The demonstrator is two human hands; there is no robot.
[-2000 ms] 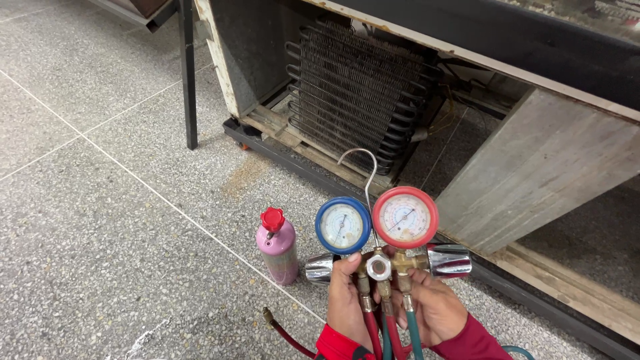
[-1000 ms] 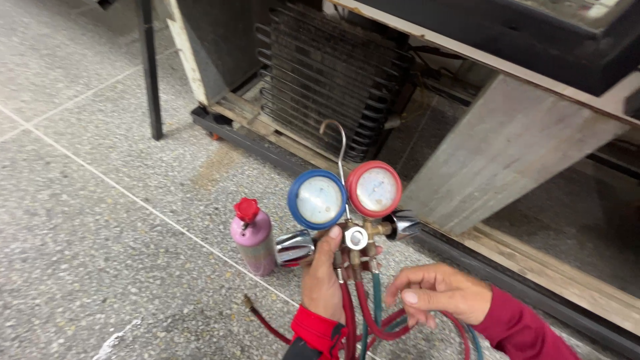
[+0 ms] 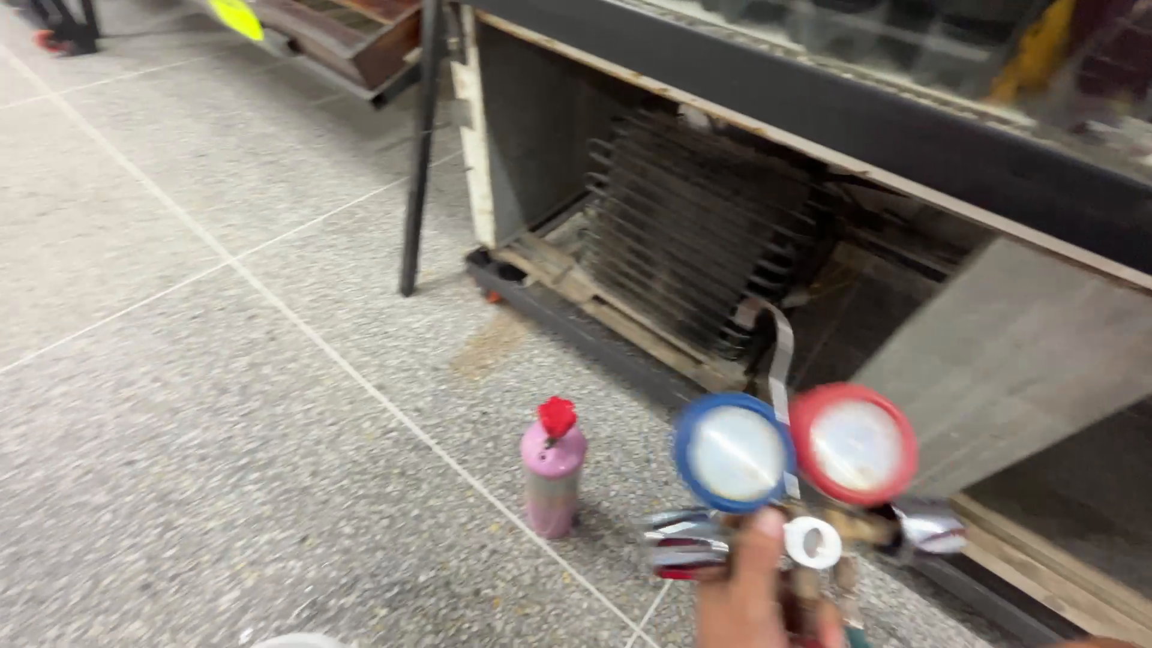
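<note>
My left hand point(image 3: 760, 585) grips the body of a manifold gauge set, its thumb just below the blue-rimmed gauge point(image 3: 734, 452). Beside that gauge is the red-rimmed one point(image 3: 855, 444), and a metal hanging hook point(image 3: 781, 351) rises between them. Chromed valve knobs stick out left point(image 3: 688, 544) and right point(image 3: 929, 527). The view is blurred, so the dials cannot be read. Of my right hand only a sliver of skin may show at the bottom right edge; its fingers are hidden. A pink refrigerant cylinder point(image 3: 551, 481) with a red valve handle point(image 3: 557, 417) stands upright on the floor, left of the gauges.
Behind the gauges, a dark finned condenser coil point(image 3: 697, 234) sits inside the open base of a cabinet with a black frame point(image 3: 810, 117). A black metal leg point(image 3: 419, 162) stands left of it. A grey panel point(image 3: 1026, 351) leans at the right. Speckled tile floor point(image 3: 270, 468) lies at left.
My right hand has come off the gauge set and moved out to the bottom right. My left hand still holds the set. The view has shifted.
</note>
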